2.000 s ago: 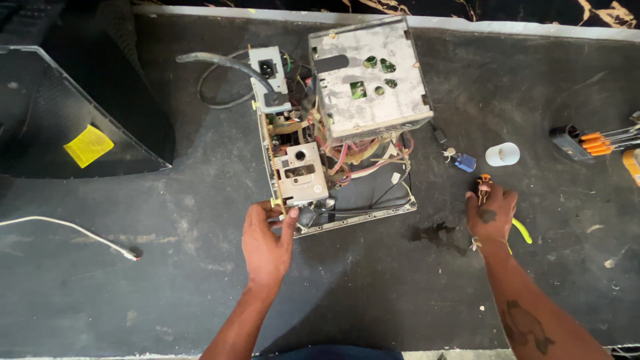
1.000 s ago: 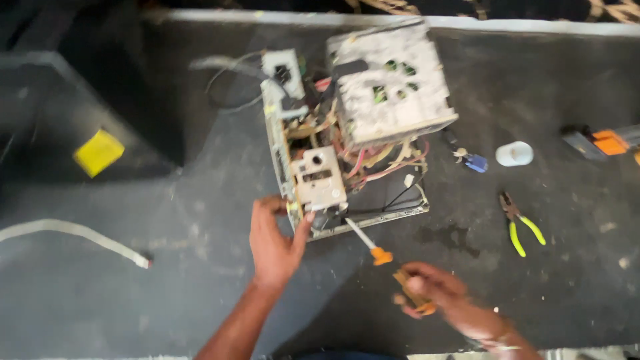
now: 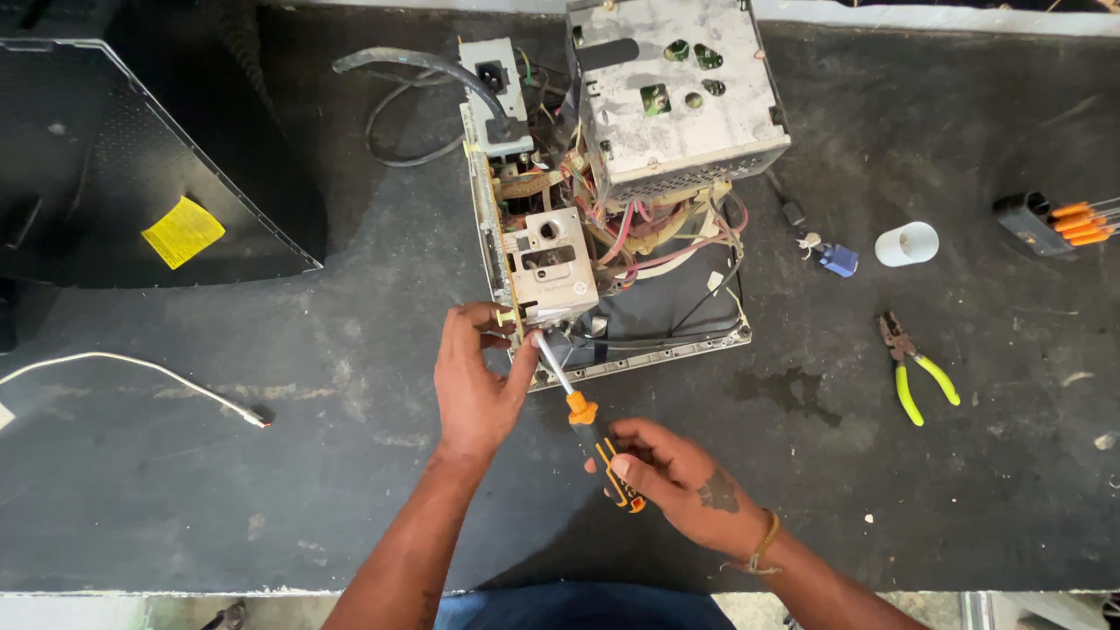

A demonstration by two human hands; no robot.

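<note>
My right hand (image 3: 678, 481) is closed around the black and orange handle of a screwdriver (image 3: 604, 455). The shaft slants up and left, its tip reaching the lower edge of an opened electronic chassis (image 3: 643, 354), beside a small metal box (image 3: 556, 267). Fingers and thumb of my left hand (image 3: 472, 385) grip the chassis's lower left corner, near a yellow-green plastic piece; the thumb is close to the tip. What the tip touches is hidden. Colored wires (image 3: 647, 236) run from the chassis to a large metal housing (image 3: 682, 96). A power socket bracket (image 3: 499, 87) stands at the upper left.
Pliers with lime handles (image 3: 919, 367), a white cylindrical container (image 3: 906, 244), a blue connector (image 3: 838, 260) and a black holder (image 3: 1032, 223) beside orange-handled screwdrivers (image 3: 1085, 223) lie right. A black casing (image 3: 175, 175) with a yellow paper and a pale cable (image 3: 131, 363) are left.
My right hand has left the pliers, which it covered two seconds ago, and holds a screwdriver whose tip is at the chassis edge. My left hand stays at the chassis corner.
</note>
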